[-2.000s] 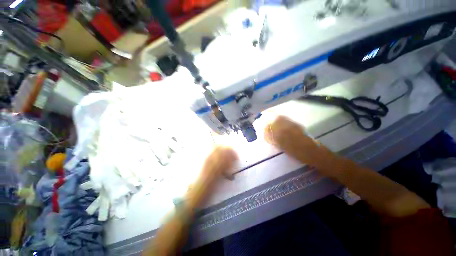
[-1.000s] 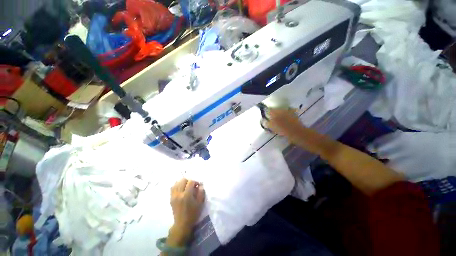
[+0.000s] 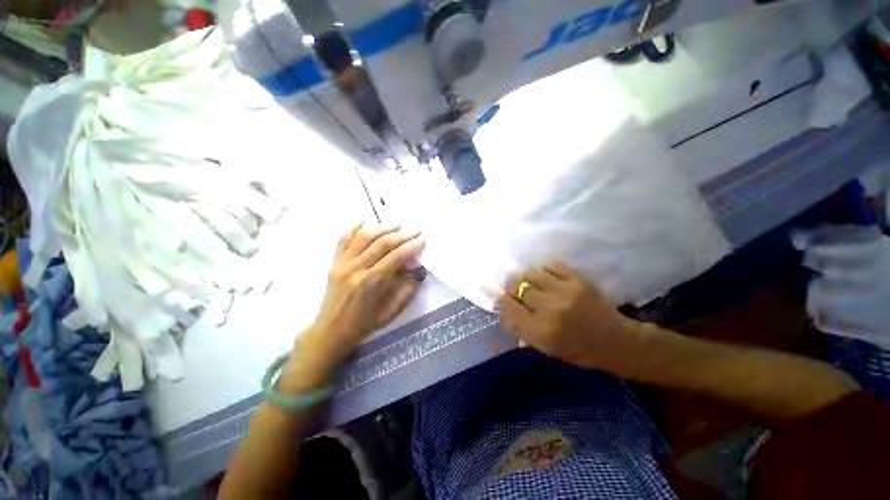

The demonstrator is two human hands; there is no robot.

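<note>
A white cut panel lies on the machine table under and to the right of the needle area, its right end reaching the table's front edge. My left hand rests flat at the panel's left edge, in front of the needle, fingers bent; a small dark thing shows by its fingertips. My right hand is on the panel's near edge at the table's front, fingers curled onto the cloth. The presser foot area, with a dark blue-grey piece, is above and behind my hands. Bright light washes out the cloth there.
The sewing machine head fills the top. A heap of white strips lies left. Light blue pieces hang at the far left. Dark shears handles show partly behind the panel. The ruler-marked front edge runs below my hands.
The view has moved closer to the needle. My right hand has left the shears area and come down to the panel's near edge. My left hand has moved nearer the needle.
</note>
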